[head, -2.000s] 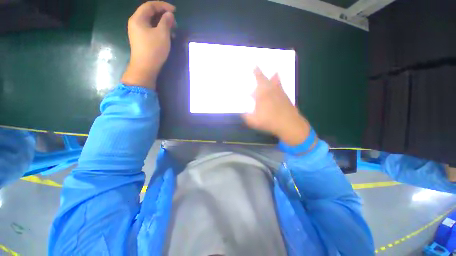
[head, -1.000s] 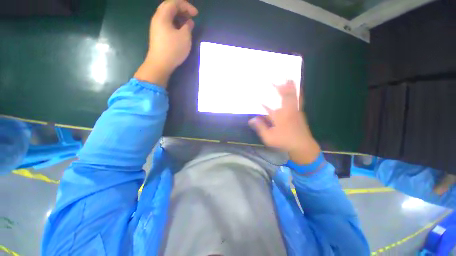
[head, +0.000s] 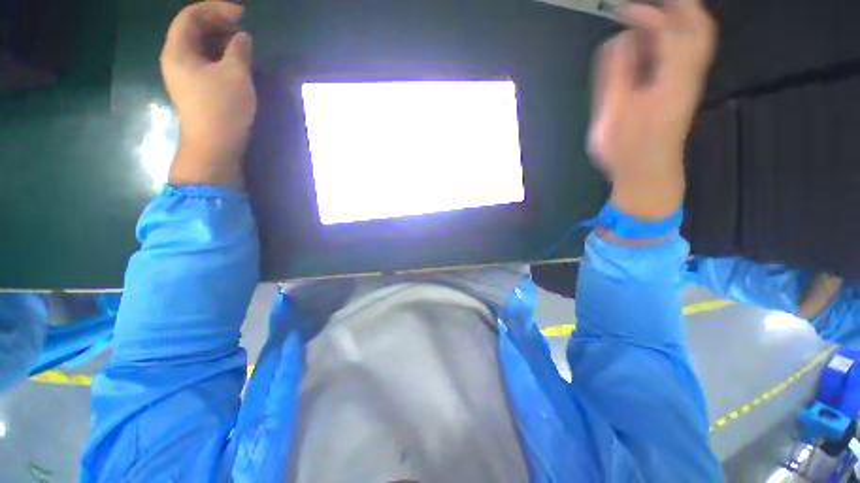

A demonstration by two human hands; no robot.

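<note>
A tablet (head: pixel 415 151) with a plain bright white screen lies flat on the green mat bench (head: pixel 75 217) in front of me. My left hand (head: pixel 209 94) is to the left of the tablet, fingers curled, not touching it; whether anything is in the fingers cannot be told. My right hand (head: pixel 651 104) is right of the tablet, off the screen, blurred, with its fingers bent near the top edge. A blue wrist strap (head: pixel 639 224) is on my right wrist.
Black foam trays (head: pixel 787 179) stand at the right of the bench. A pale metal rail (head: pixel 575 8) shows at the top. Another person's blue sleeve (head: pixel 754 283) is at the lower right, and another (head: pixel 19 340) at the left edge. A blue stool (head: pixel 830 415) stands at the lower right.
My right hand has left the screen and moved right and up. My left hand, the tablet and the bench appear shifted left in the view as the camera turned.
</note>
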